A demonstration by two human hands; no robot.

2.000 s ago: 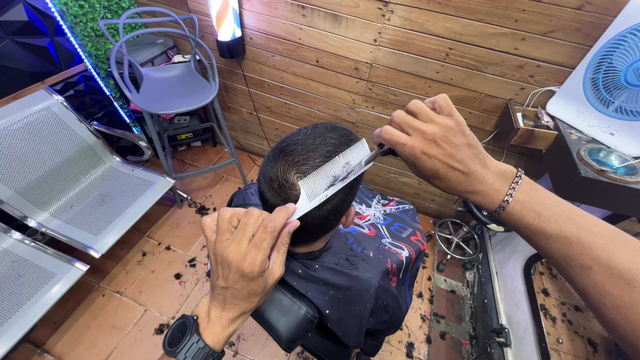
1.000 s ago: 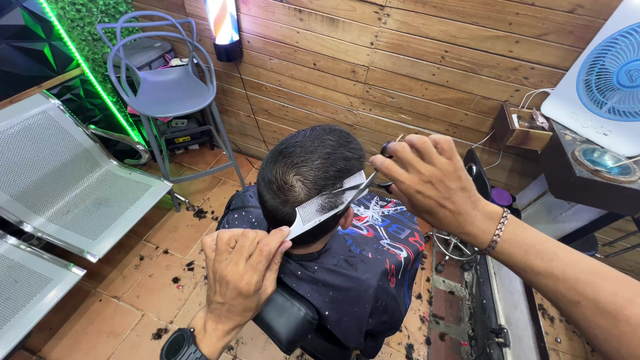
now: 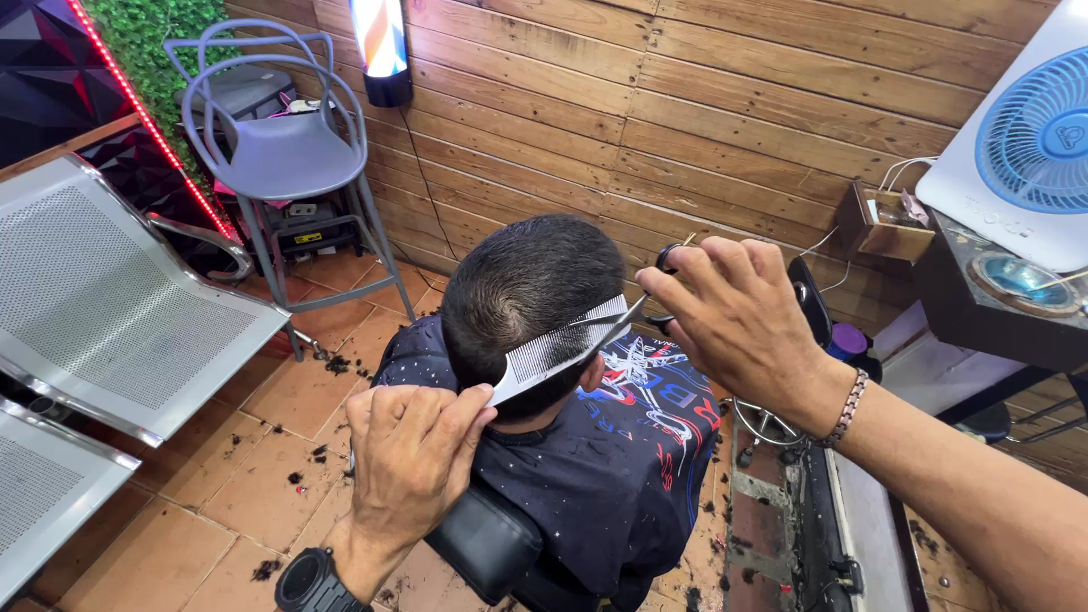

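Observation:
My left hand [image 3: 416, 455], with a black watch at the wrist, grips the handle end of a white comb [image 3: 544, 357]. The comb lies slanted against the dark short hair at the back and side of a seated person's head [image 3: 535, 289]. Fingers of my right hand [image 3: 735, 310] are in the black handles of a pair of hair scissors [image 3: 625, 321]. The scissors' blades are apart, with hair near them, and lie over the comb's upper part near the ear. A dark barber's cape [image 3: 586, 484] with printed lettering covers the person's shoulders.
Metal perforated seats [image 3: 127, 297] and a grey bar stool [image 3: 293, 153] stand left. Below the head is a black chair headrest [image 3: 484, 540]. A white fan [image 3: 1020, 144] and a counter [image 3: 994, 297] with a glass bowl [image 3: 1024, 283] are right. Hair clippings dot the tiled floor [image 3: 263, 484].
One second ago the scissors' blades were also over the comb. Both hands keep hold of their tools beside the head. The light strip at left has turned from green to red.

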